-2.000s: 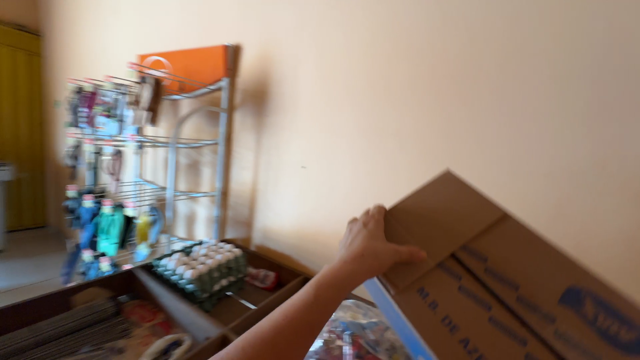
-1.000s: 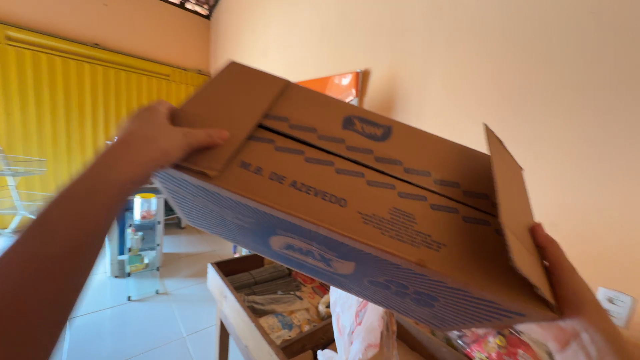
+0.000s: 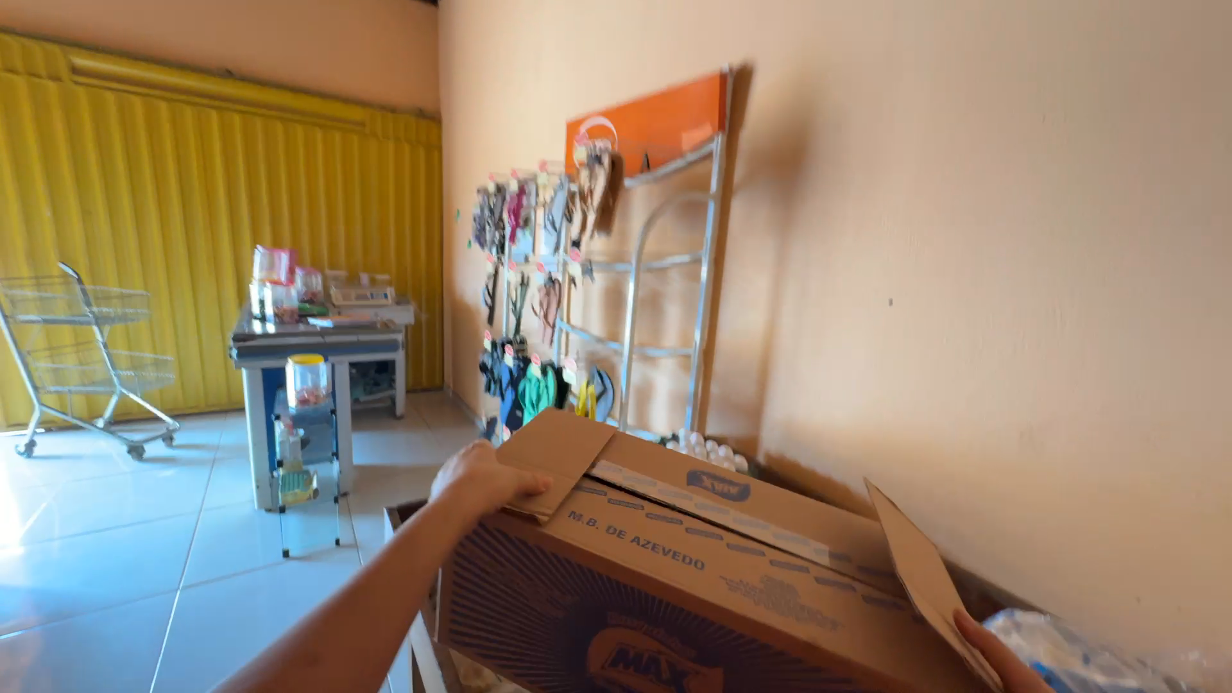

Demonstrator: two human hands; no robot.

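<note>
A large printed cardboard box [image 3: 712, 577] fills the lower middle, tilted, with its end flaps standing out and a long seam across its upper face. At its left end, my left hand [image 3: 491, 486] grips the box, the thumb lying on the folded flap. My right hand [image 3: 996, 650], mostly cut off by the lower edge of the view, has its fingers at the raised right flap. Under the box the wooden bin [image 3: 423, 635] is largely hidden. Eggs [image 3: 707, 449] show just behind the box.
Clear plastic packaging [image 3: 1049, 640] lies at the lower right. A display rack [image 3: 630, 318] hung with flip-flops stands by the wall. Farther left are a counter [image 3: 318, 346], a small stand holding a jar [image 3: 307, 380] and a wheeled basket cart [image 3: 82, 356] before a yellow metal shutter [image 3: 192, 192].
The box, held high across the view a second ago, is now lower, over the bin. Both hands have come down with it. The view has shifted.
</note>
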